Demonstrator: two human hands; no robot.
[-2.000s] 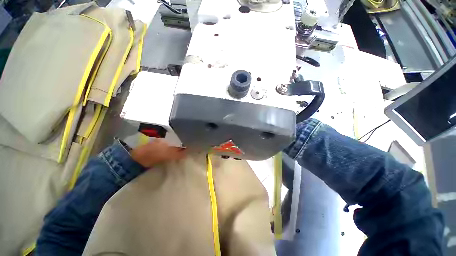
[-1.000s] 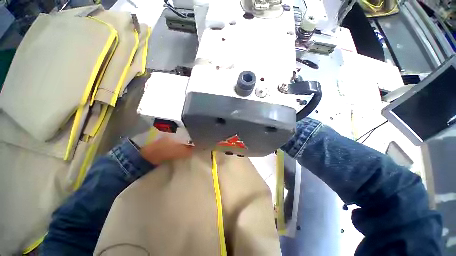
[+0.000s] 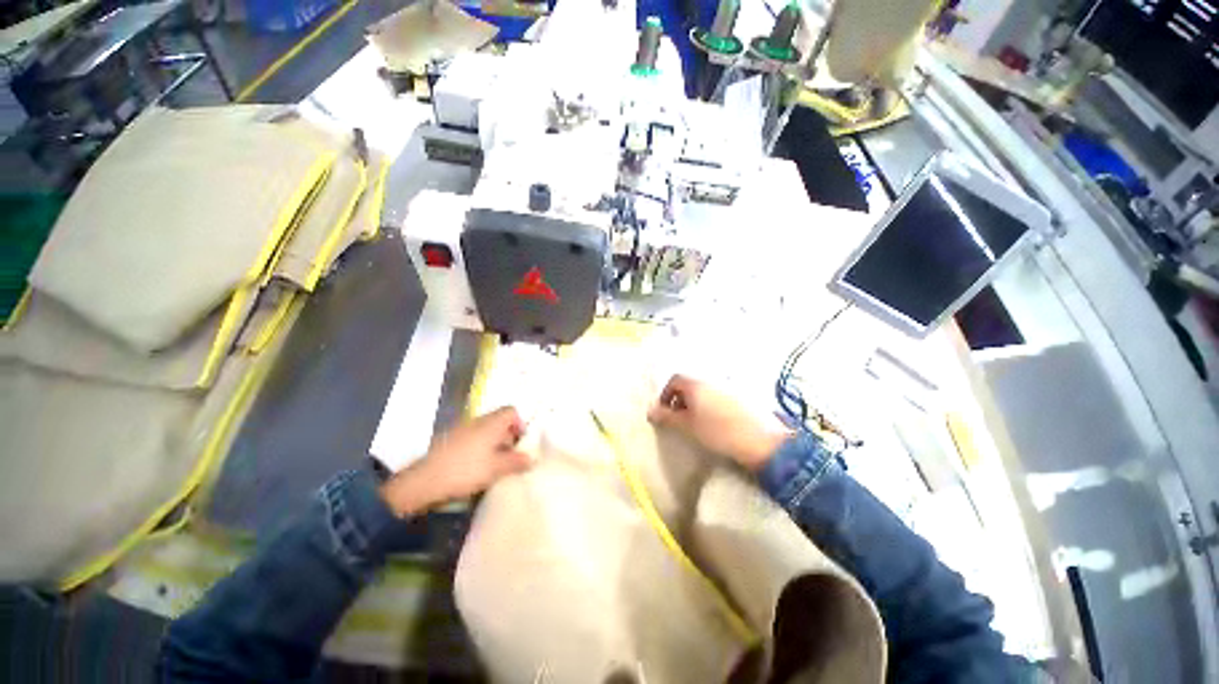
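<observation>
A beige cover [image 3: 575, 561] with a yellow seam tape [image 3: 655, 515] lies in front of the sewing machine [image 3: 535, 278] and hangs toward me, its right end curled into an open tube. My left hand [image 3: 468, 461] grips the cover's left edge near the machine head. My right hand [image 3: 715, 417] pinches its right side, fingers curled. The far end of the cover is washed out by glare, so whether it lies under the clamp cannot be told.
A stack of beige covers [image 3: 161, 254] with yellow edges lies left. A control screen [image 3: 936, 247] stands right. Thin cables [image 3: 791, 388] lie right of my right hand. Green thread cones [image 3: 648, 51] stand behind the machine. A yellow floor line [image 3: 297, 51] runs at the far left.
The view has tilted up and back. My right hand, earlier hidden behind the machine head, now shows in front of it. Both hands and the cover are nearer me, away from the head.
</observation>
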